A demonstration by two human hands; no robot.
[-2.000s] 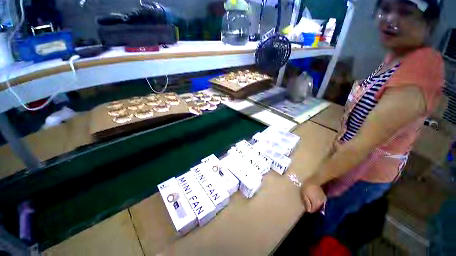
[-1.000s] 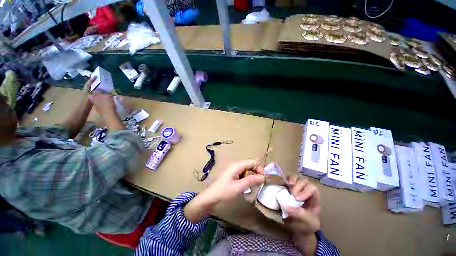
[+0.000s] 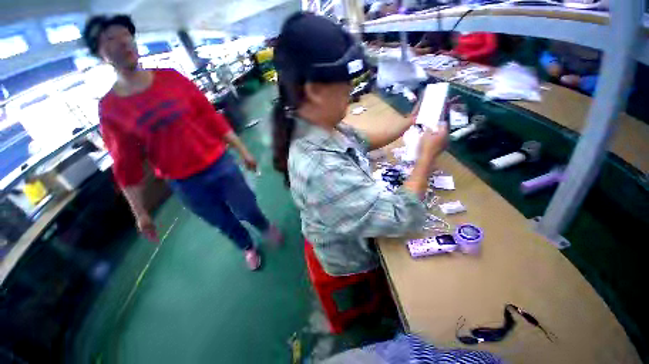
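Neither of my hands is in the picture; only my striped sleeve [image 3: 441, 353] shows at the bottom edge. Nearest in front of me, a black looped cord [image 3: 496, 330] lies on the cardboard-covered bench [image 3: 526, 281]. Further along lies a lilac fan [image 3: 469, 237] with a round head, its decorated handle [image 3: 432, 246] pointing left. A small white piece [image 3: 452, 207] and loose thin cords lie beyond it.
A seated coworker in a plaid shirt [image 3: 345, 192] holds a white box [image 3: 433, 105] at the bench. A person in a red shirt [image 3: 167, 124] stands in the aisle. Several fans lie on the green belt [image 3: 491, 142]. A white post [image 3: 594, 135] rises at right.
The view has swung left. My hands and the opened box they held have left the picture, as have the MINI FAN boxes. The aisle and the red-shirted person have come into view.
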